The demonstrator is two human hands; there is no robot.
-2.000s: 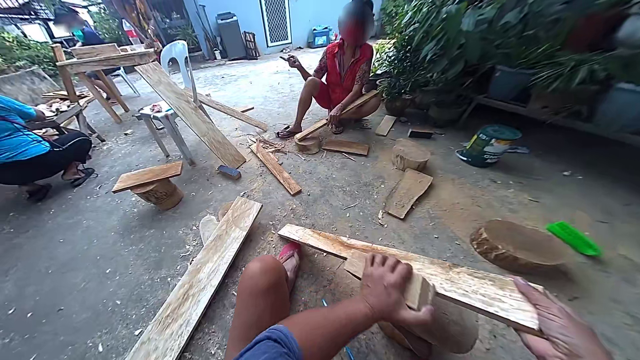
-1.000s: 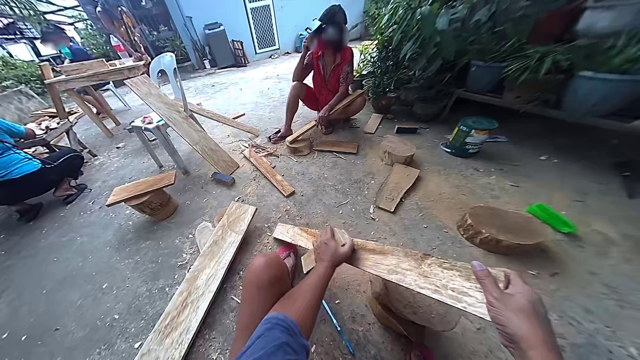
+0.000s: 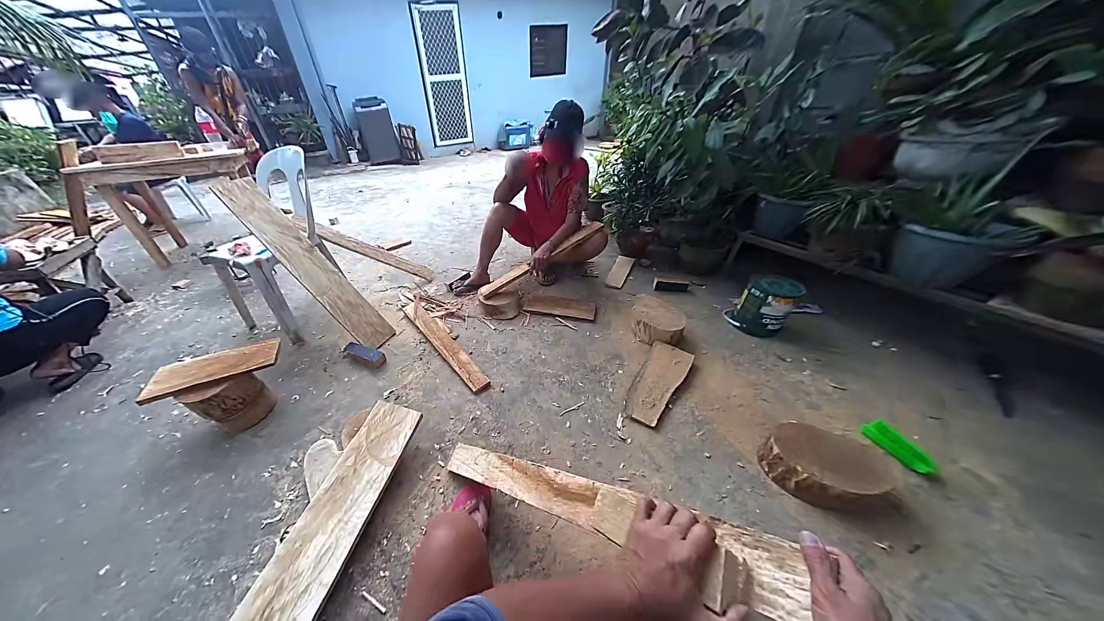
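Note:
A long, light wooden plank [image 3: 535,485] lies slanting across the lower middle, its far end near my pink-sandalled foot. My left hand [image 3: 668,548] is closed over a rectangular wooden block [image 3: 726,580] pressed flat on the plank's upper face. At the near right end of the plank is my right hand [image 3: 841,582], thumb on the top face and fingers along the edge, partly cut off by the frame. Whatever supports the plank from below is mostly hidden. A second long plank [image 3: 345,517] lies to the left of my knee.
Ahead, a person in red [image 3: 552,185] crouches, holding a wood strip over a stump. Around are a log slice [image 3: 828,466], a green plastic piece [image 3: 900,447], a dark green bucket [image 3: 765,306], a board on a stump [image 3: 228,401] and a leaning plank [image 3: 302,259]. Other people are at left.
My left hand has slid with the block from near the plank's far end back towards my right hand. The crouching person has lowered a hand from the head to the wood strip.

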